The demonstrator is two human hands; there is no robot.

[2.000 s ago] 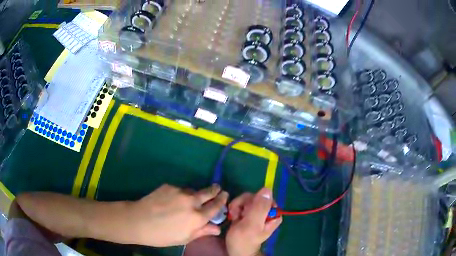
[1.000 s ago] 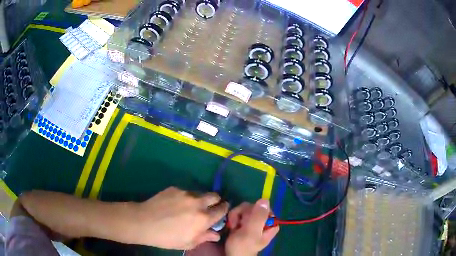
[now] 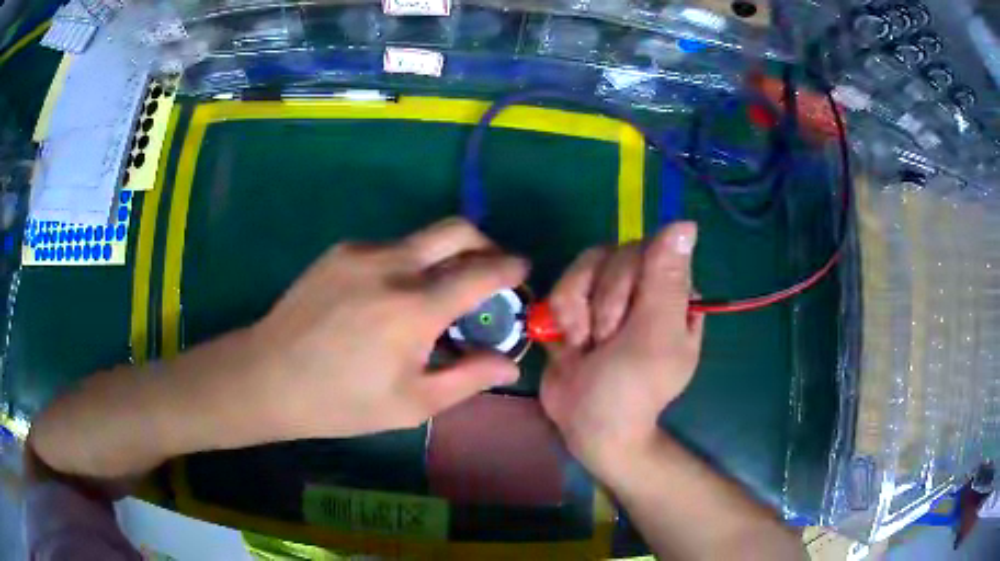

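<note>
My left hand [image 3: 384,323] holds a round component [image 3: 488,319] between thumb and fingers. The component has a dark rim, a silver-white ring and a grey centre with a small green dot. My right hand [image 3: 625,329] is closed around a red test probe [image 3: 542,322], whose front end meets the component's right edge. A red lead [image 3: 768,300] runs from the probe to the right. A blue-black lead [image 3: 474,164] runs down to behind my left fingers. Whatever lies under the component is mostly hidden.
Yellow tape [image 3: 439,110] frames the green mat. Clear trays [image 3: 526,33] stand along the back, and a tan tray [image 3: 921,329] is at right. Dot stickers [image 3: 77,241] and paper [image 3: 93,142] lie left. A reddish-brown pad [image 3: 493,455] and green label [image 3: 376,512] are nearer me.
The view has tilted down, so the mat and hands appear higher and the pad and label show. The component's face is now visible. Both hands keep their hold.
</note>
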